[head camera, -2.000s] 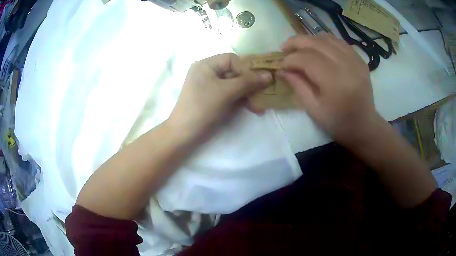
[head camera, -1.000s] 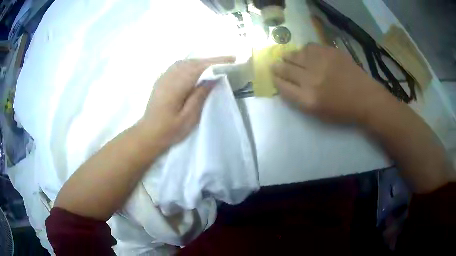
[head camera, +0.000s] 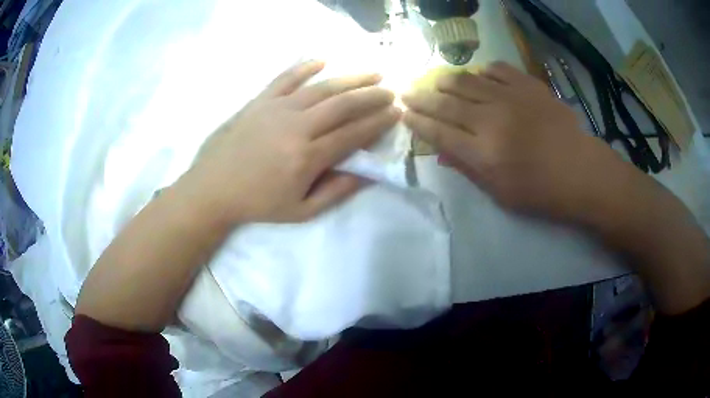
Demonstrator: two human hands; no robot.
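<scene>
The white garment piece covers the table at the left and hangs in a fold over the front edge. My left hand lies flat on it, fingers spread, fingertips at the brightly lit needle area. My right hand lies palm down just right of the needle, its fingertips almost meeting the left ones. A tan card shows partly beneath the right fingers; the rest is hidden. The cloth edge between the hands is overexposed.
The sewing machine's ribbed cream knob hangs just above my right fingers. Black-handled shears, slim silver snips and another tan card lie at the right. The table's front edge runs below my right forearm.
The card went from between both hands to flat under my right hand by the needle. My left hand let go of the raised cloth fold and flattened beside it. The view shifted slightly.
</scene>
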